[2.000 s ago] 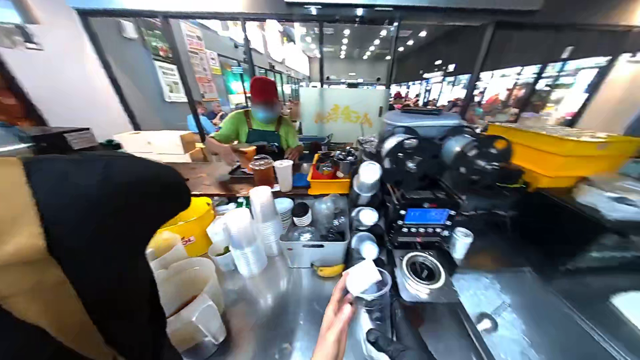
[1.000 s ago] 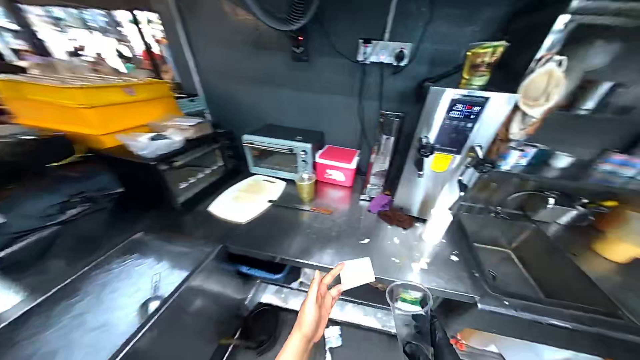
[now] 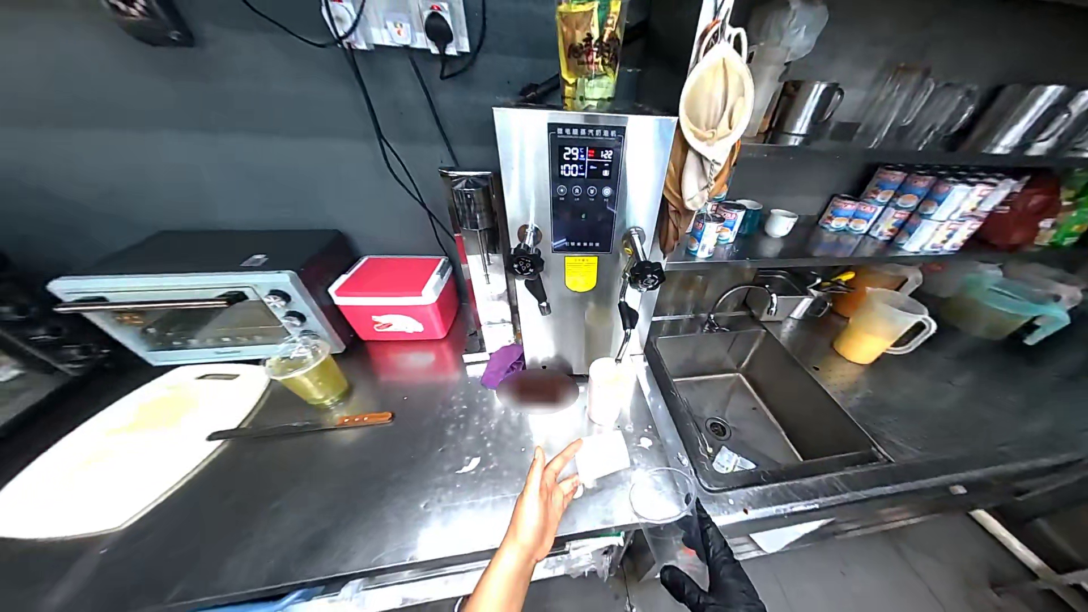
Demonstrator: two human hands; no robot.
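Observation:
My bare left hand (image 3: 541, 507) reaches over the counter's front edge, its fingertips at a small white square piece (image 3: 603, 456), likely paper. In a black glove, my right hand (image 3: 712, 568) grips a clear plastic cup (image 3: 667, 518) upright, just right of the left hand. Behind them a white cup or jug (image 3: 606, 391) stands below the right tap of a steel hot water and steam machine (image 3: 586, 229). A purple cloth (image 3: 503, 365) lies by the machine's foot, and a brown item (image 3: 537, 391), blurred, is in front of it.
Leftward are a white cutting board (image 3: 127, 442), an orange-handled knife (image 3: 365, 419), a cup of green drink (image 3: 310, 374), a toaster oven (image 3: 204, 310) and a red cooler box (image 3: 397, 306). Rightward are a steel sink (image 3: 756, 399), a jug of yellow liquid (image 3: 880, 327) and a shelf (image 3: 790, 248) of cans and cups.
The view has swung right, from a drink station with a person behind it to this counter and machine. The white piece and the clear cup have stayed with my hands.

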